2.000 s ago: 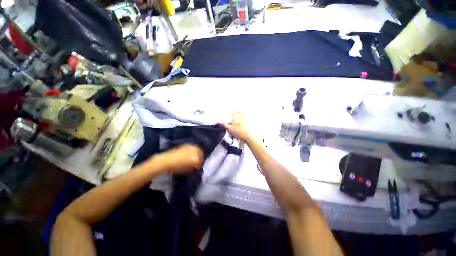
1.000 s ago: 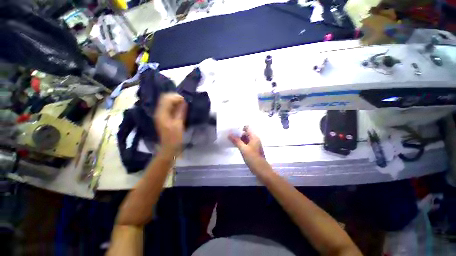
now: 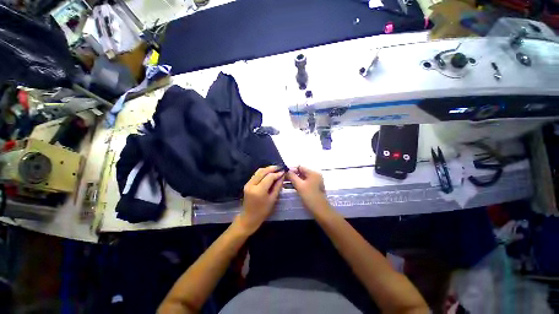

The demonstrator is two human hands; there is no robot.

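A dark navy garment (image 3: 202,138) lies bunched on the left part of the table, with a light patch showing at its lower left. My left hand (image 3: 262,193) and my right hand (image 3: 308,187) meet near the table's front edge. Both pinch the garment's right corner between their fingertips. The exact edge held is small and partly hidden by the fingers. The hands are left of and in front of the presser foot (image 3: 326,138) of the white sewing machine (image 3: 392,109).
A smartphone (image 3: 396,150) lies under the machine arm, with snips (image 3: 441,170) and black-handled scissors (image 3: 486,173) to its right. Ruler tape (image 3: 368,199) runs along the front edge. A navy fabric panel (image 3: 257,34) lies behind. A beige second machine (image 3: 52,168) stands far left.
The garment has been turned, its dark side now spread out where light cloth showed before. My left hand has come down and right to meet my right hand at its corner. The view has shifted.
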